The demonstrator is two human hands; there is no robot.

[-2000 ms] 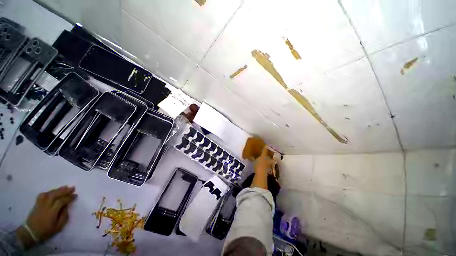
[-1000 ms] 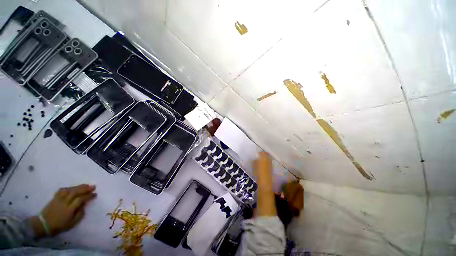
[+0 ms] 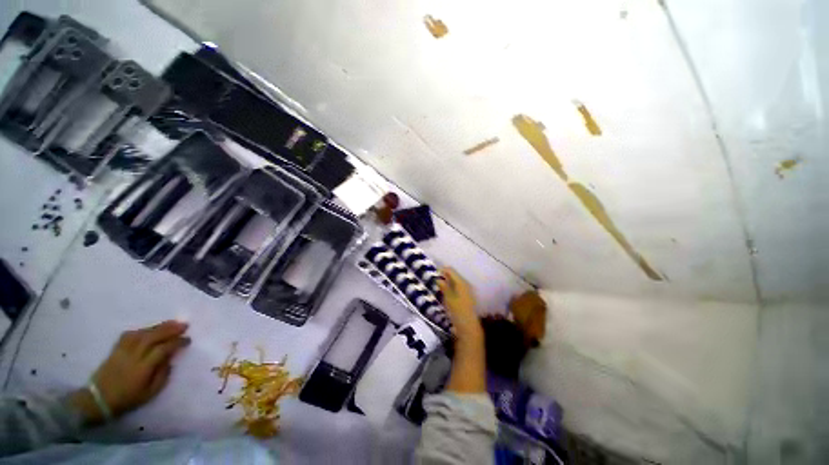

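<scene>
My right hand [image 3: 459,307] reaches from the bottom edge to the right end of the sticker sheet [image 3: 406,277], which has rows of black curved shapes. Its fingertips are blurred over the sheet's end, and I cannot tell whether they grip it. A small black square sheet [image 3: 416,222] lies beyond the sticker sheet, by the wall. My left hand [image 3: 136,368] rests on the bench at lower left with nothing visible in it. A tangled gold-coloured pile [image 3: 259,390] lies between the hands. A dark phone frame [image 3: 345,354] lies right of the pile.
Overlapping frames [image 3: 304,263] and camera-hole frames [image 3: 123,82] lie to the left. Black panels [image 3: 245,113] lie along the wall. Black dots [image 3: 50,213] lie at far left. A stepped black piece [image 3: 412,341] is on white. A brown object [image 3: 528,318] and purple bundle [image 3: 536,413] are at right.
My right hand has moved back from the brown object and corner to the sticker sheet's end. The white sheet beyond the sticker sheet no longer shows; the black square does. My left hand stays on the bench.
</scene>
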